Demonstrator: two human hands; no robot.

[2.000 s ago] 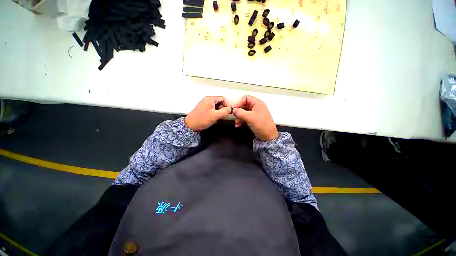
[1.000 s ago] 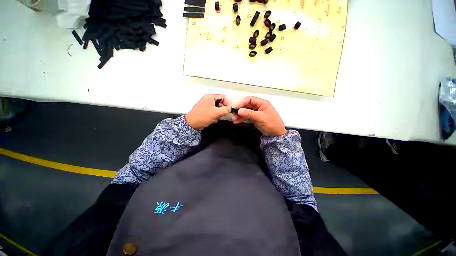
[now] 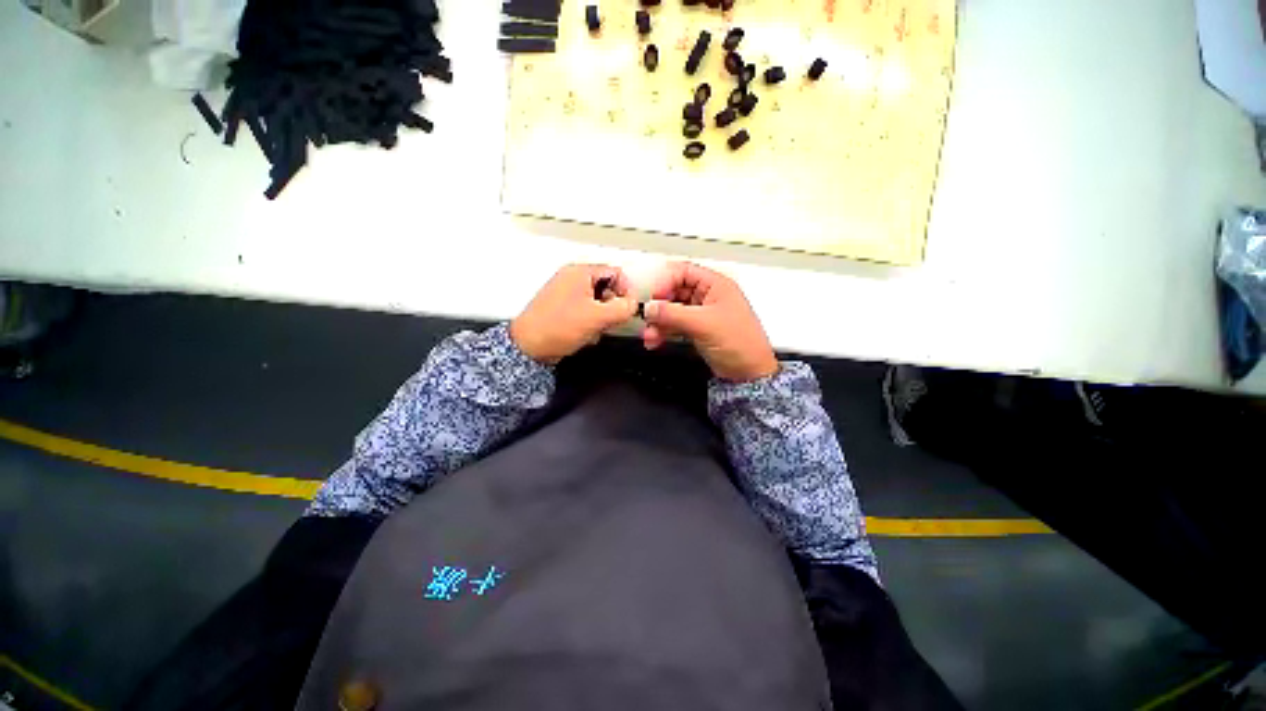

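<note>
My left hand [image 3: 567,314] and my right hand [image 3: 712,320] meet fingertip to fingertip just in front of the table edge. A small black strip [image 3: 642,310] shows between the fingertips, mostly hidden. Another dark bit shows inside the curled fingers of my left hand. Several keeper loops [image 3: 737,97] lie scattered on the pale yellow work board [image 3: 708,222]. Laid-out strips [image 3: 528,28] lie in a row at the board's upper left edge.
A black strip pile [image 3: 333,70] lies on the white table [image 3: 125,181] left of the board, beside a white bag [image 3: 192,53]. A small open box [image 3: 70,17] is behind it. A plastic-wrapped item [image 3: 1241,278] is at the right edge. A person's shoe [image 3: 902,404] shows below right.
My right hand has turned and shifted slightly left since one second ago, and less of the black strip shows between the fingertips. The loops and strips on the table lie as before.
</note>
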